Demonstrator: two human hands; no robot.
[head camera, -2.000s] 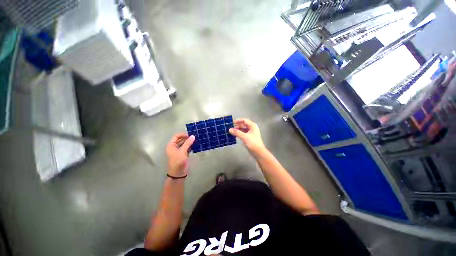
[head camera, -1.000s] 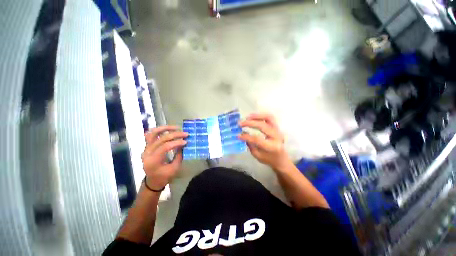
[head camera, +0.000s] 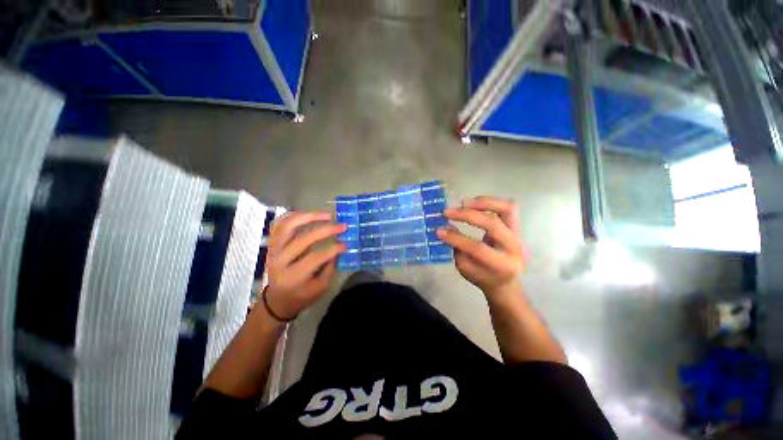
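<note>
A short blue solar cell string (head camera: 393, 227) with thin silvery lines is held in front of my chest above the floor. It is slightly bent at its joints, and a thin wire end sticks out at its upper left. My left hand (head camera: 302, 258) pinches its left edge between thumb and fingers. My right hand (head camera: 488, 242) pinches its right edge. Both hands are bare. The fingertips behind the string are hidden.
White slotted racks (head camera: 133, 292) with dark gaps stand close on my left. A blue-panelled machine (head camera: 189, 69) is at the upper left, and another blue-panelled frame (head camera: 537, 107) is at the upper right. A blue object (head camera: 725, 382) lies at the lower right.
The view has turned, and blue-panelled machines now show ahead. The string stays in both hands; its bright central glare has faded and it looks flatter than one second ago.
</note>
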